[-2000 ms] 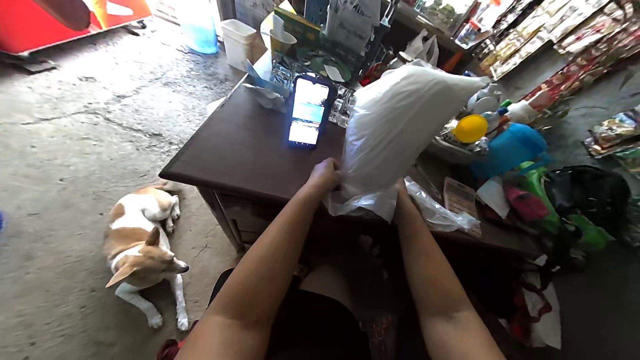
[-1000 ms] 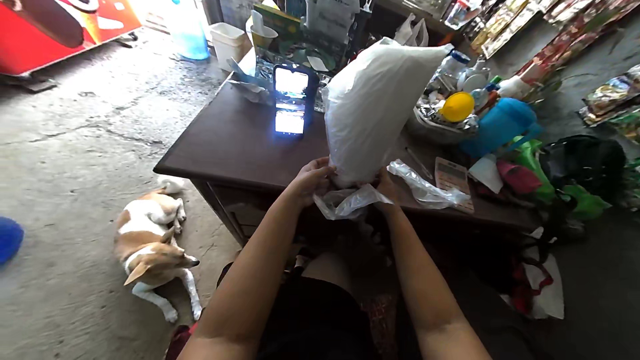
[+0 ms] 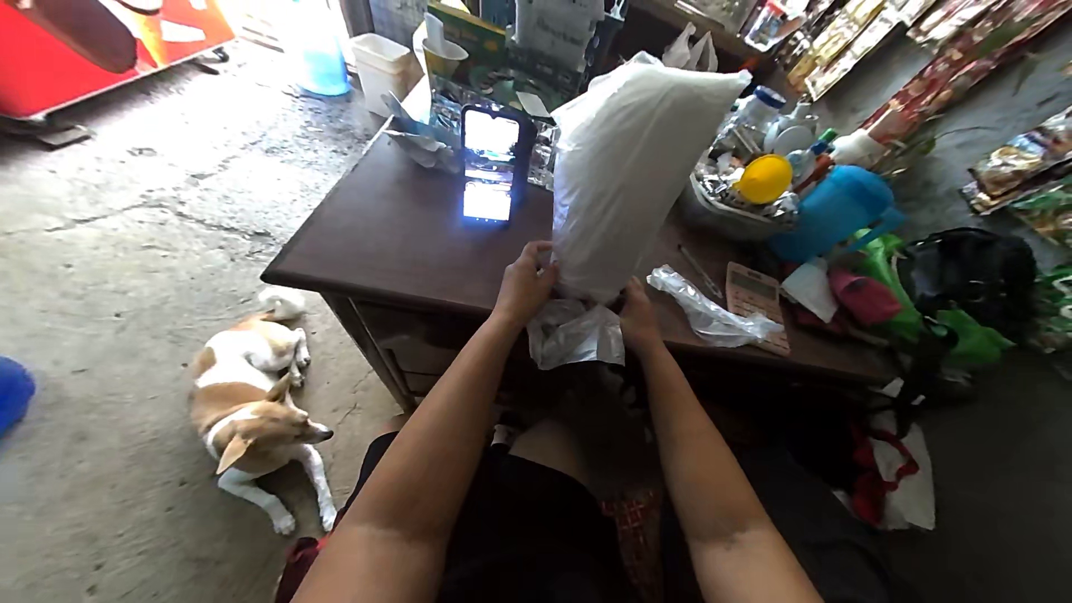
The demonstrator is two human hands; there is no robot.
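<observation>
A full white plastic bag (image 3: pixel 632 167) stands tilted to the right over the front edge of the brown desk (image 3: pixel 402 234). My left hand (image 3: pixel 529 280) grips its lower left side, and my right hand (image 3: pixel 638 314) holds it low on the right, its fingers partly hidden. Loose clear plastic (image 3: pixel 578 335) bunches between both hands below the bag. Behind my left hand, a lit phone (image 3: pixel 490 167) stands upright on the desk. Right of my right hand, a crumpled clear plastic bag (image 3: pixel 712 310) lies partly over a pink calculator (image 3: pixel 754 293), with a pen (image 3: pixel 699 270) beside them.
A basin (image 3: pixel 729 209) of small items, a yellow round object (image 3: pixel 764 178) and a blue pitcher (image 3: pixel 837 209) crowd the desk's right side. Containers (image 3: pixel 381 71) stand at the back left. A brown and white dog (image 3: pixel 255 410) lies on the floor left of the desk.
The white bag was more upright a second ago and now leans further right at its top. Both hands have stayed low on it. The view has shifted slightly.
</observation>
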